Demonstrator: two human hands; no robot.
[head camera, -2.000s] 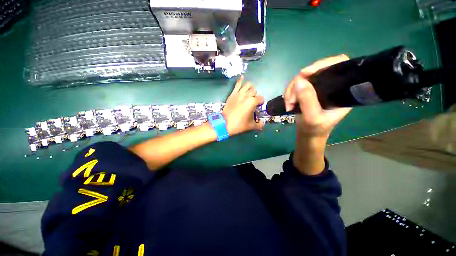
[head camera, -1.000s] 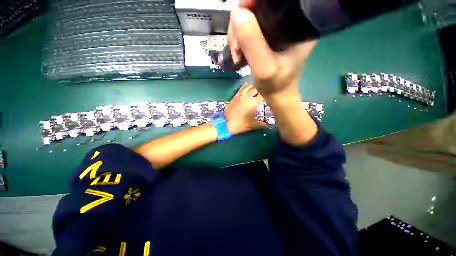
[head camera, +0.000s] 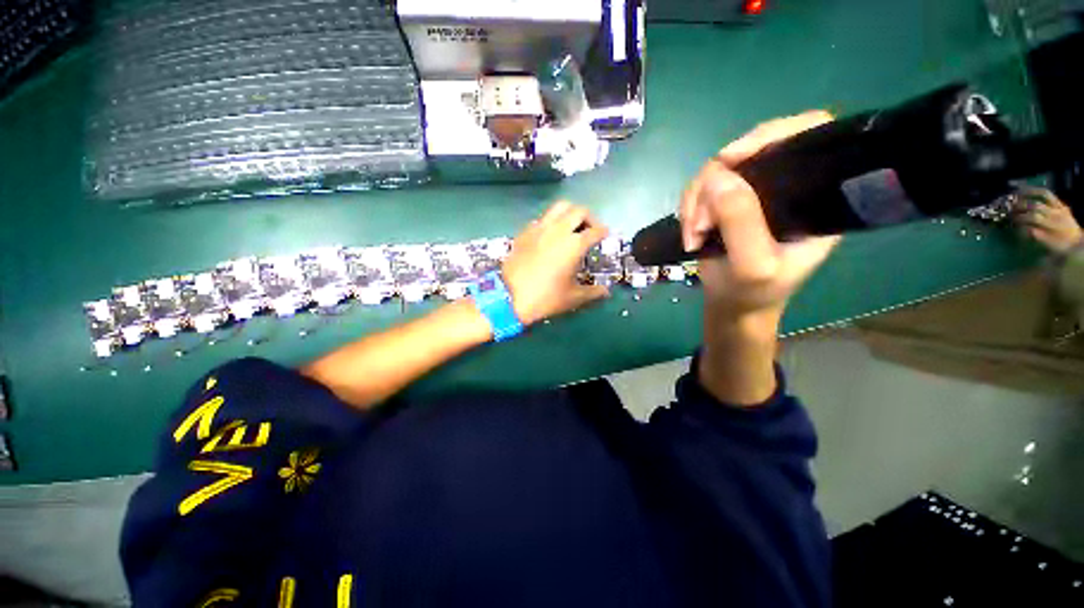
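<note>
A long row of silver-white modules (head camera: 345, 276) lies edge to edge on the green mat. My right hand (head camera: 755, 226) is closed around the black electric screwdriver (head camera: 862, 178), held tilted. Its narrow end is over the right part of the row; the bit's contact with a module cannot be made out. My left hand (head camera: 553, 264), with a blue wrist band (head camera: 492, 305), rests on the row just left of the screwdriver end. Its thumb and finger are apart around a module (head camera: 604, 259); whether they grip it cannot be told.
A silver-white screw feeder (head camera: 476, 113) stands behind the row, a black flat rectangle (head camera: 621, 71) beside it. Clear ribbed trays (head camera: 262, 101) are stacked at back left. Another person's hand (head camera: 1046, 219) is at far right by small modules (head camera: 994, 208). A red light (head camera: 754, 6) shows at the top.
My right hand has brought the screwdriver from the feeder back down over the row. My left hand has shifted slightly left. Another person's hand has appeared at far right.
</note>
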